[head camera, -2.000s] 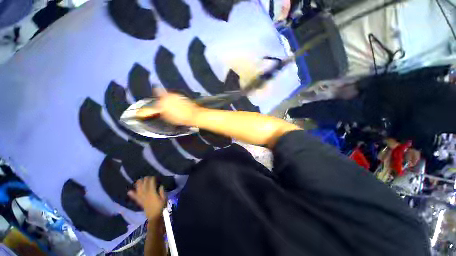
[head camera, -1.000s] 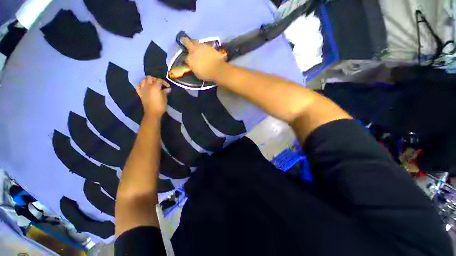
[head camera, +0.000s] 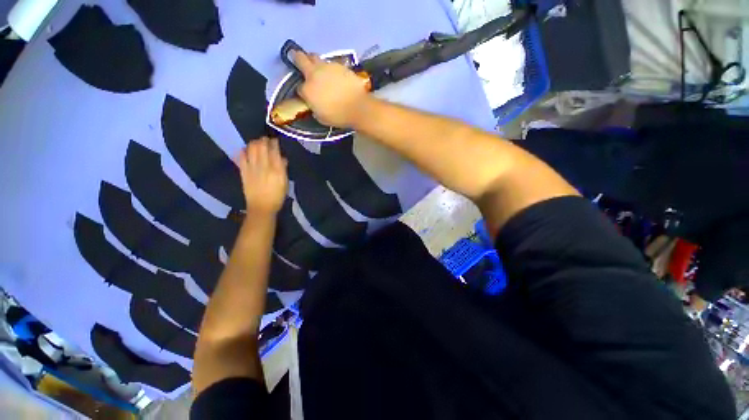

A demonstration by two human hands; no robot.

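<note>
Black curved cut pieces (head camera: pixel 168 193) lie in overlapping rows on the pale lavender-blue table cover (head camera: pixel 49 156). My right hand (head camera: pixel 333 90) grips the steam iron (head camera: pixel 291 112) by its orange-brown handle. The iron stands at the upper right of the rows, its pointed front to the left, over or against the upper ends of some pieces. My left hand (head camera: pixel 264 176) lies flat, palm down, on the pieces just below the iron's tip, fingers close together. Whether it pinches cloth is hidden.
Stacks of black pieces (head camera: pixel 103 51) lie at the table's far side. The iron's dark hose (head camera: pixel 448 51) runs off to the upper right. Blue crates (head camera: pixel 475 261) stand beyond the right edge. A wire hanger (head camera: pixel 698 49) and dark cloth (head camera: pixel 624 168) are at the right.
The iron went from the middle of the rows to their upper right. My left hand moved from the lower pieces up beside the iron's tip, then slid slightly down, its fingers flattening.
</note>
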